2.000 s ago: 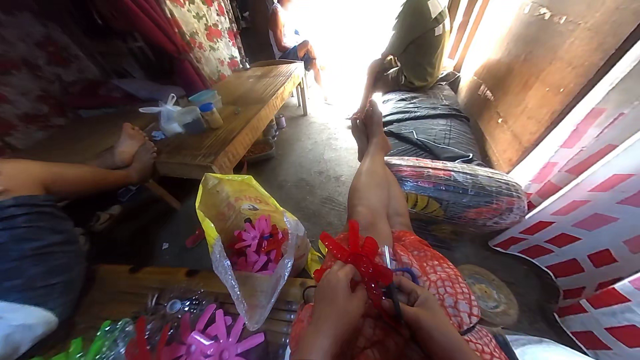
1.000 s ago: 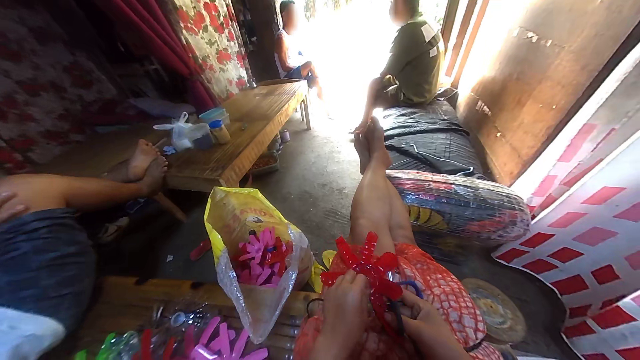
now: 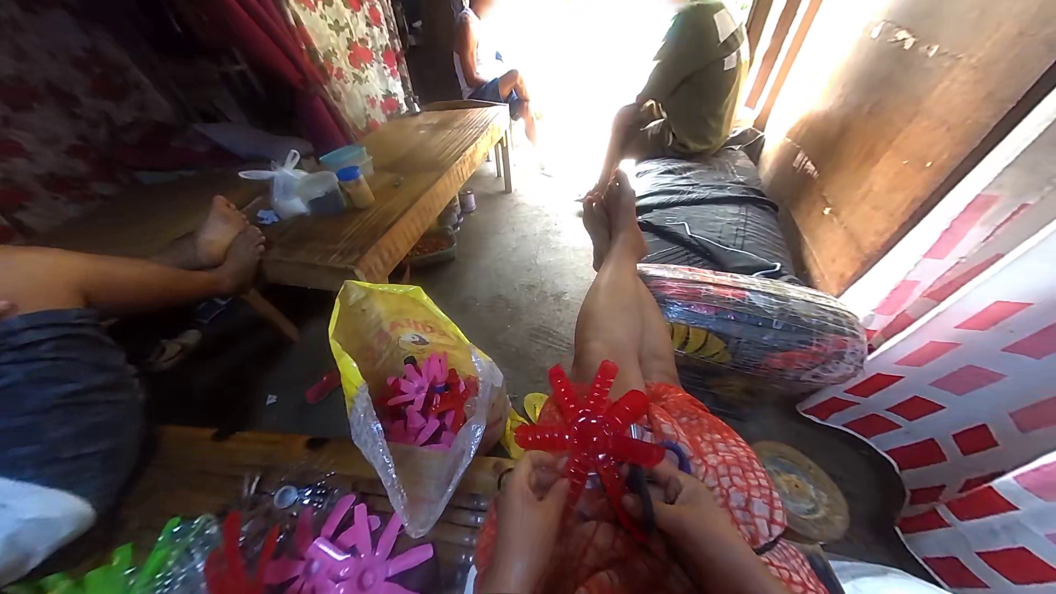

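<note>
My left hand (image 3: 532,503) pinches the lower left part of a glossy red flower-shaped plastic piece (image 3: 596,429) with several ribbed petals, held above my lap. At its lower right, my right hand (image 3: 672,499) holds scissors with dark blue handles (image 3: 678,455); the blades are mostly hidden behind the red piece. Left of my hands stands an open yellow and clear plastic bag (image 3: 351,318) with pink and red flower-shaped pieces (image 3: 422,396) inside. More pink pieces (image 3: 351,557), red ones (image 3: 239,553) and green ones (image 3: 107,573) lie on the slatted bamboo bench (image 3: 190,450).
A wooden table (image 3: 388,181) at the left bears jars and a knotted plastic bag (image 3: 287,186). A seated person's bent leg (image 3: 124,276) is close at my left. Farther off sit two people. A plastic-wrapped bundle (image 3: 759,322) and a black-covered bundle (image 3: 701,210) lie beside my stretched legs.
The red piece has turned in my hands and its petals now face up more openly. The view has tilted down a little since one second ago.
</note>
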